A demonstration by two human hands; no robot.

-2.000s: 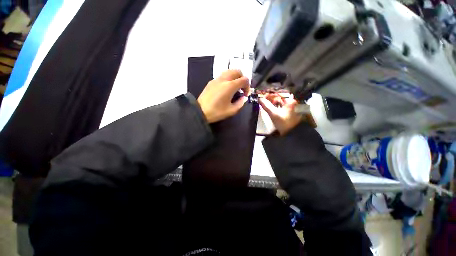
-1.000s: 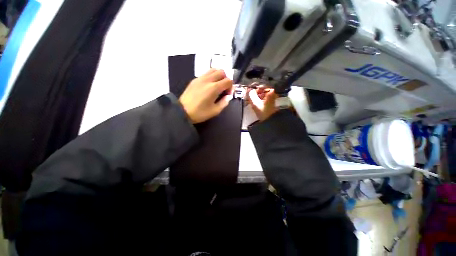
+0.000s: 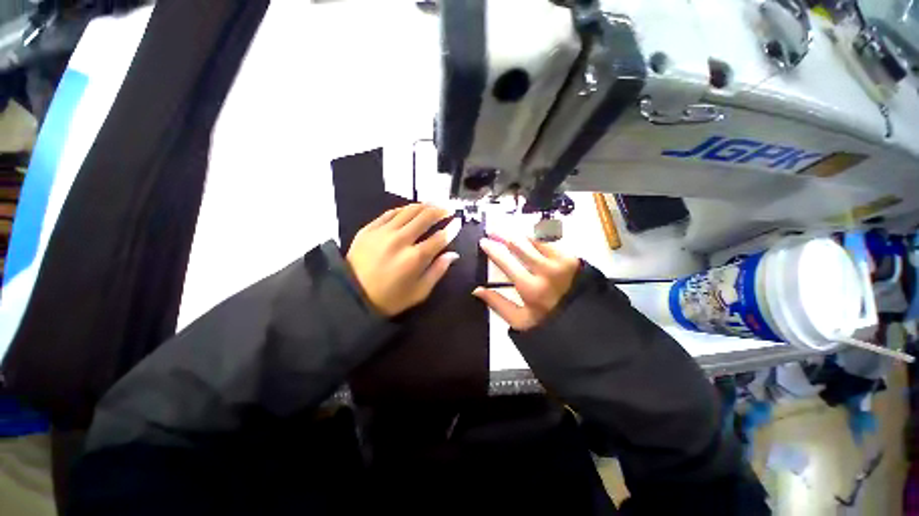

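A dark fabric strip [image 3: 423,343] runs from the table's front edge up to the presser foot [image 3: 472,211] of the white sewing machine [image 3: 605,111]. Its far end lies flat left of the foot. My left hand [image 3: 400,259] lies palm down on the strip, fingertips just left of and below the foot. My right hand [image 3: 532,279] is at the strip's right edge, fingers spread, thumb and fingertips touching the edge just below the foot. The needle tip is too small to make out.
A long stack of dark strips [image 3: 121,191] lies at the left. An orange-brown stick [image 3: 607,221] and a black flat rectangle [image 3: 653,212] lie under the machine arm. A white-lidded tub [image 3: 766,294] stands at the right, with scraps [image 3: 776,403] on the floor below.
My right hand has come back from behind the foot to the strip's edge and its fingers have spread. My left hand has flattened on the strip. The view has shifted; the stick now shows.
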